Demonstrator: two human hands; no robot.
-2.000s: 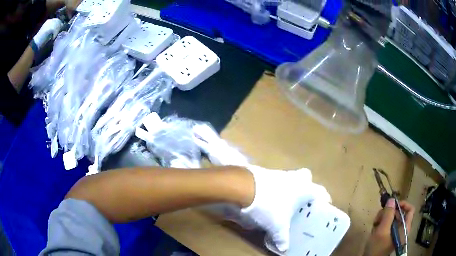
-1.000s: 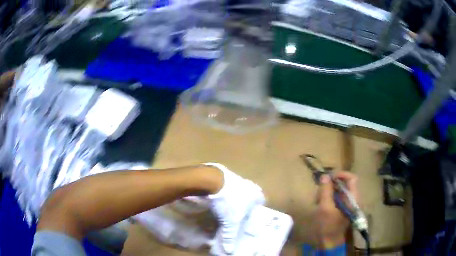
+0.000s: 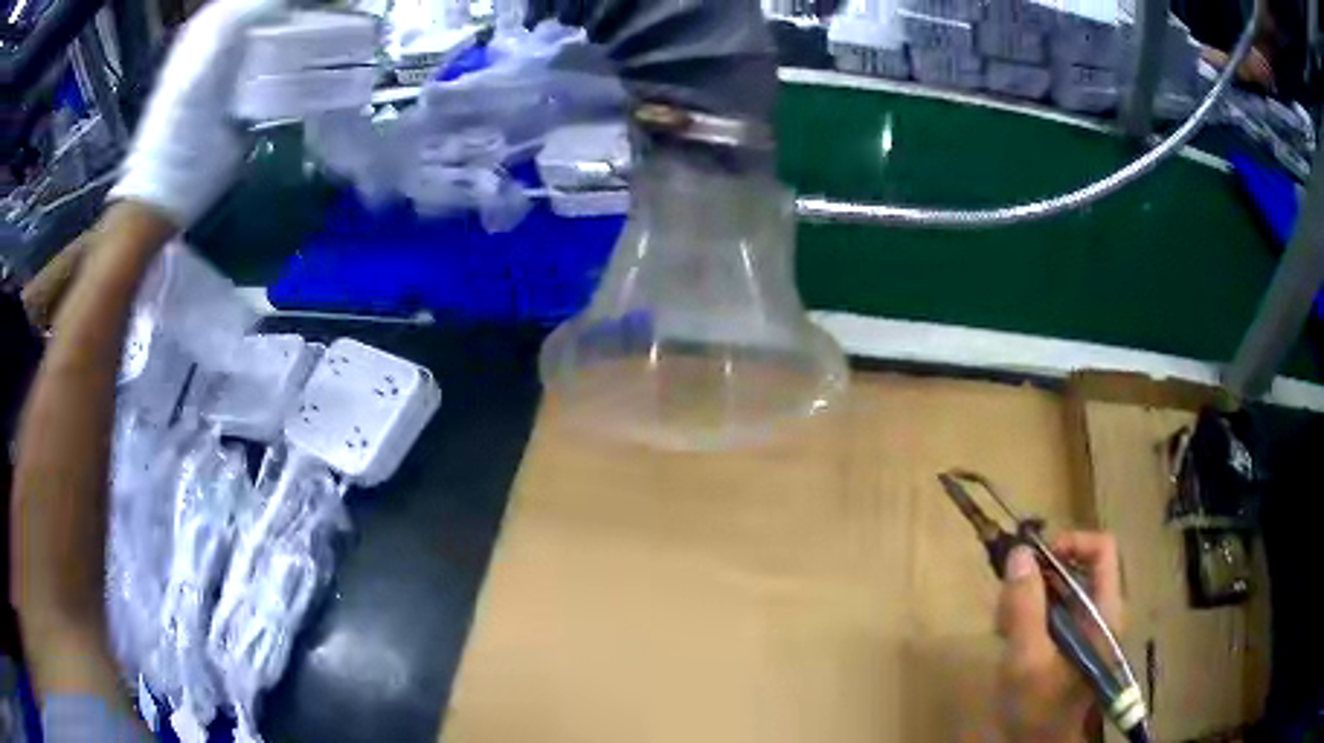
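My left hand [image 3: 189, 124], in a white glove, is reached out at the upper left. It is against the left side of two stacked white power strip housings [image 3: 308, 66]. Its fingers are blurred and partly hidden, so I cannot tell if it grips them. My bare right hand [image 3: 1057, 617] holds a soldering iron [image 3: 1082, 639] at the lower right, its tip and thin metal tube pointing up and left above a brown cardboard sheet [image 3: 697, 595].
Face-up power strips [image 3: 363, 411] and bagged cords [image 3: 240, 581] lie at the left. A clear fume hood [image 3: 697, 312] hangs over the cardboard. A blue tray [image 3: 421, 269] and green belt [image 3: 958, 269] lie behind. A cardboard tray [image 3: 1147, 421] with dark metal items stands right.
My left hand has moved from the power strip on the cardboard to the upper left. That strip is gone from the cardboard. My right hand still holds the iron. The view has turned right.
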